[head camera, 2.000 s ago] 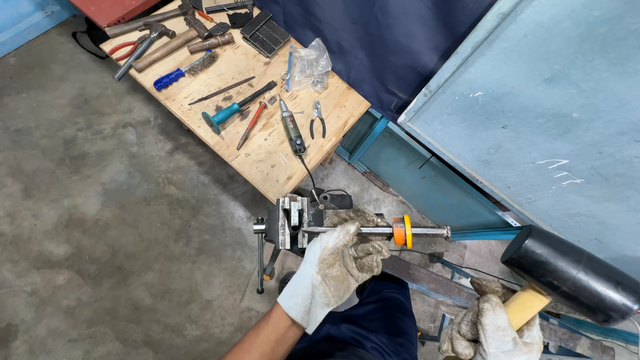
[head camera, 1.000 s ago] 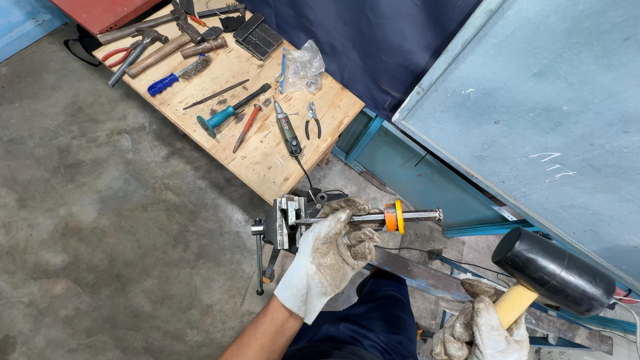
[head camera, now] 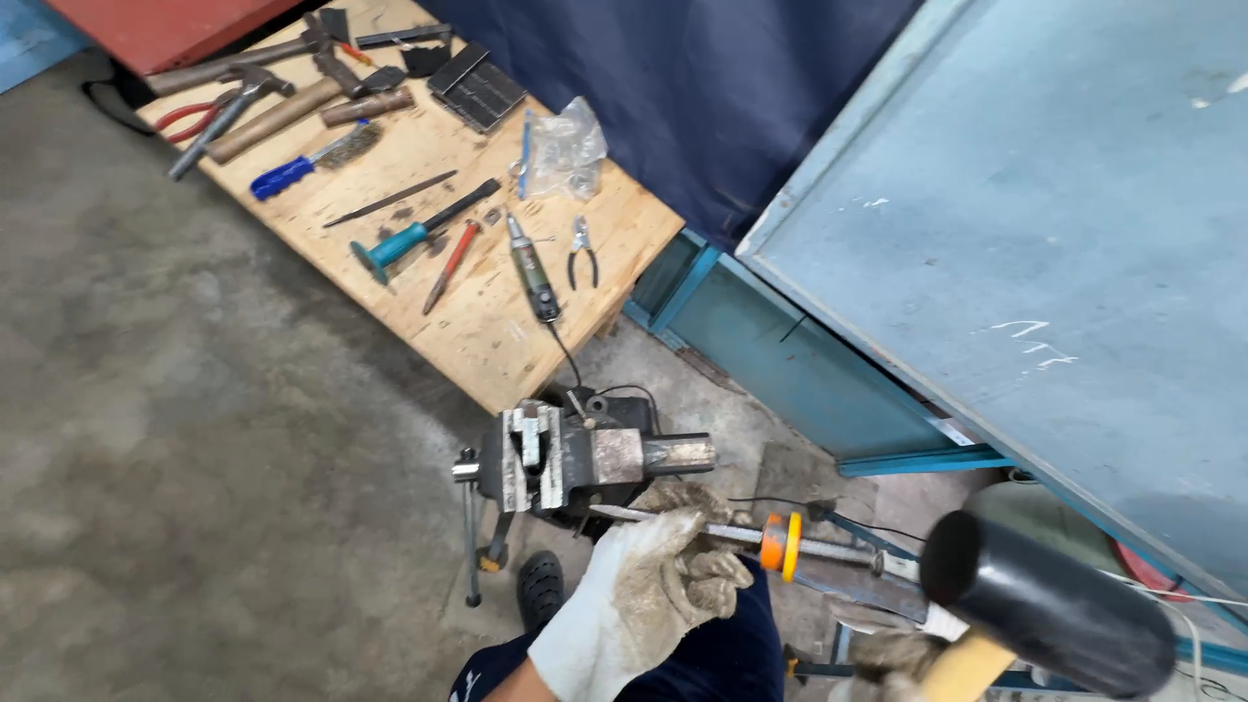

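My left hand [head camera: 668,575], in a soiled white work glove, grips a steel rod [head camera: 726,531] with a pointed end and an orange-and-yellow collar [head camera: 780,546]. The rod's tip lies beside the bench vise [head camera: 556,458], below and right of its jaws. A small metal piece [head camera: 531,439] sits between the jaws. My right hand [head camera: 882,658], gloved and partly cut off by the lower edge, holds the wooden handle of a black rubber mallet [head camera: 1043,595]. The mallet's head is at the rod's far right end; whether they touch I cannot tell.
A wooden workbench [head camera: 419,322] behind the vise bears hammers, a wire brush [head camera: 341,151], a teal-handled chisel [head camera: 419,234], a corded rotary tool [head camera: 531,268], pliers [head camera: 582,253] and a plastic bag [head camera: 565,151]. A blue metal panel [head camera: 1024,244] rises at right. A power cord hangs near the vise.
The mallet has moved to the rod's right end, where a gap showed before. My left hand, still holding the rod, has moved away from the vise, whose body now shows more.
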